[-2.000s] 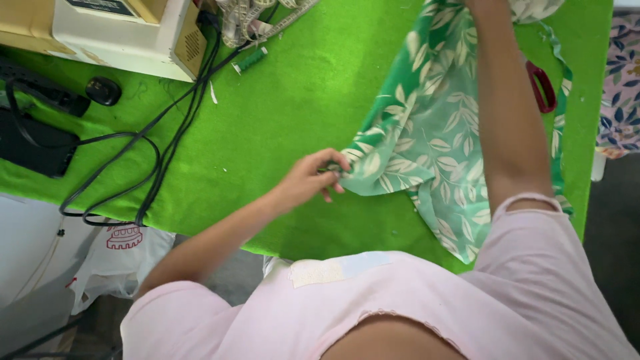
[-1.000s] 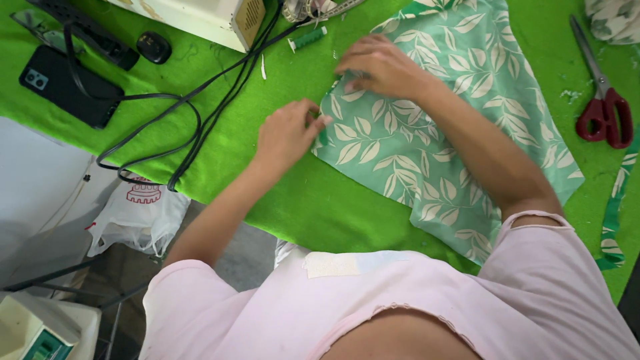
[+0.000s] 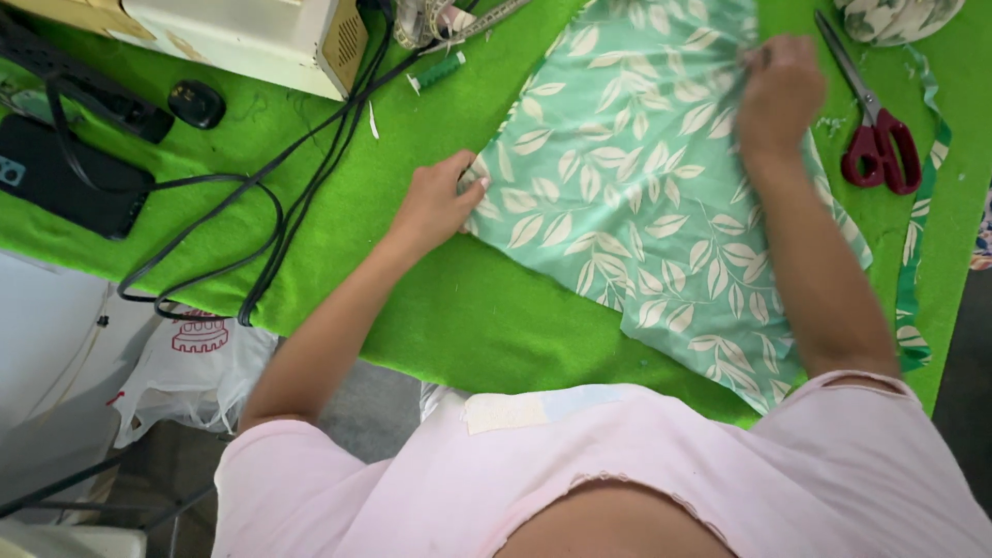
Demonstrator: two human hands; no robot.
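Observation:
Green leaf-print fabric (image 3: 620, 178) lies spread over the bright green table cover (image 3: 480, 310). My left hand (image 3: 442, 198) pinches the fabric's left corner between thumb and fingers. At the cloth's upper right, my right hand (image 3: 779, 97), slightly blurred, grips a gathered bit of it, with creases running from the fingers. Scissors with dark red handles (image 3: 881, 151) lie right of that hand, blades pointing up. A narrow strip of the same print (image 3: 914, 271) runs down the table's right side.
A cream machine housing (image 3: 256, 39), a green thread spool (image 3: 438, 71) and a measuring tape (image 3: 484, 22) are at the top. Black cables (image 3: 271, 163) loop across the left, beside a phone (image 3: 70, 178), a black mouse (image 3: 197, 104) and a power strip (image 3: 85, 74). A patterned round object (image 3: 899, 17) sits top right.
The fabric, earlier bunched and lifted, now lies spread out. My right hand has moved from near the cloth's left edge to its right side. My left hand now holds the left corner.

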